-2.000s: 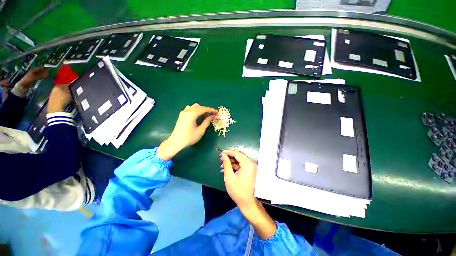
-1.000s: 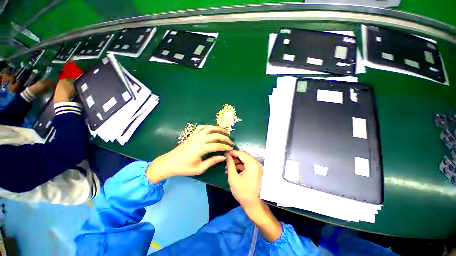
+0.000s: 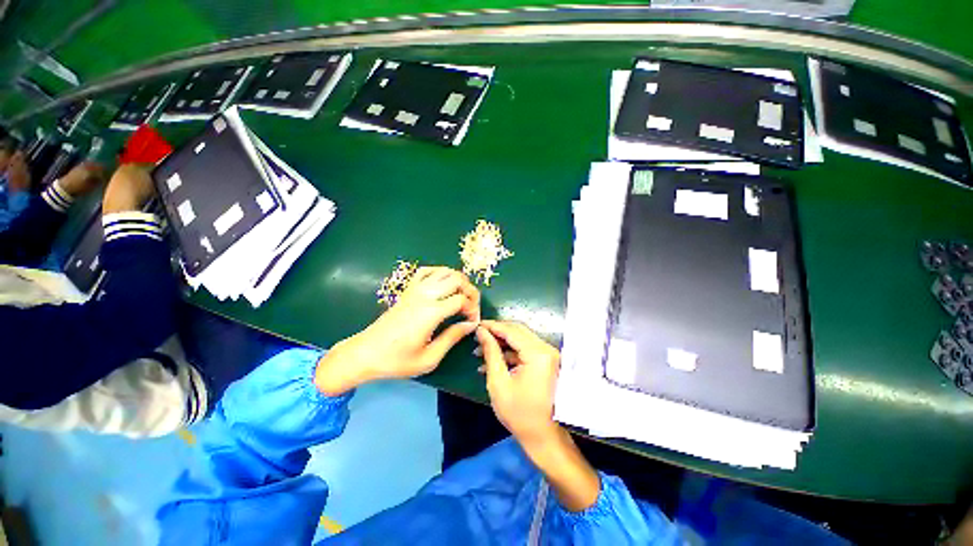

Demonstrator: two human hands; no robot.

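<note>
My left hand (image 3: 411, 328) and my right hand (image 3: 523, 382) are bare and meet fingertip to fingertip above the green bench, pinching a tiny part mostly hidden by the fingers. A pile of small cream parts (image 3: 483, 252) lies just beyond my left hand. A smaller pile of mixed dark and yellow parts (image 3: 396, 279) lies to its left, partly behind that hand. A black tablet back cover (image 3: 699, 309) with pale patches lies right of my right hand, on a stack of white sheets (image 3: 585, 288).
More black covers on white sheets (image 3: 710, 112) lie in a row along the far rail (image 3: 533, 37). At left, a tilted cover (image 3: 219, 197) rests on fanned sheets beside a neighbour's dark sleeve (image 3: 133, 288) and a red item (image 3: 145, 146). Grey ringed pieces (image 3: 953, 309) lie at far right.
My left hand has left the cream pile and come to my right fingertips; over the last second its fingers have drawn closer together. The far covers have shifted right in view.
</note>
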